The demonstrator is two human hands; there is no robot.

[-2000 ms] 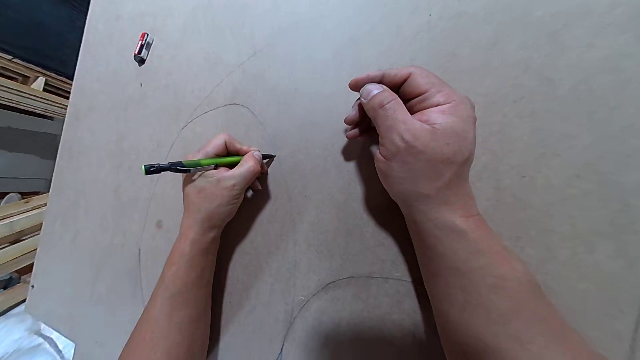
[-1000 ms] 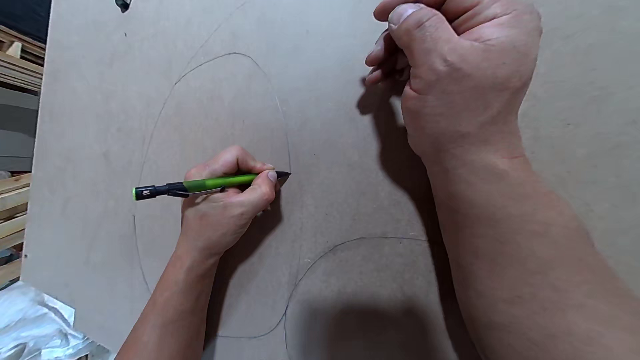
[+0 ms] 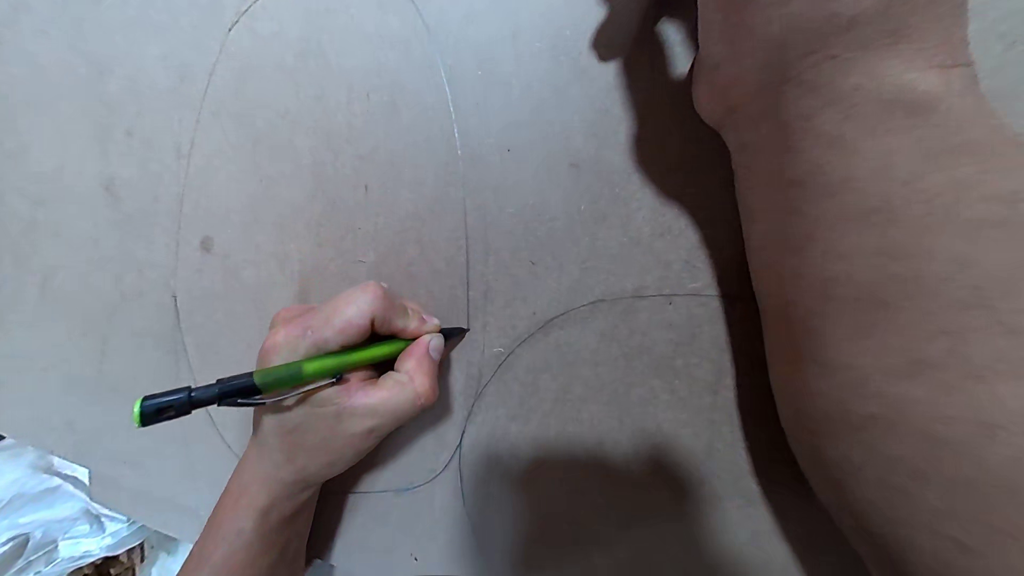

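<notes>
My left hand (image 3: 344, 384) grips a green and black mechanical pencil (image 3: 320, 366), its tip touching a large tan board (image 3: 560, 224). The tip rests at the lower end of a drawn line that runs down the right side of a long oval outline (image 3: 464, 216). To the right of the tip, a second curved pencil line (image 3: 552, 320) rises and bends toward my right arm, meeting the oval's lower curve near its foot. My right hand (image 3: 648, 20) is at the top right, mostly cut off by the frame's edge; whether it holds anything is hidden.
Crumpled white plastic sheeting (image 3: 48, 504) lies at the lower left, beside the board's edge, with a bit of rough brown material (image 3: 116, 562) under it. My right forearm (image 3: 888, 280) covers the right side, and dark shadows fall across the board.
My left hand has moved the pencil down the board, and the line on the oval's right side has grown longer behind the tip. The view has shifted downward and closer.
</notes>
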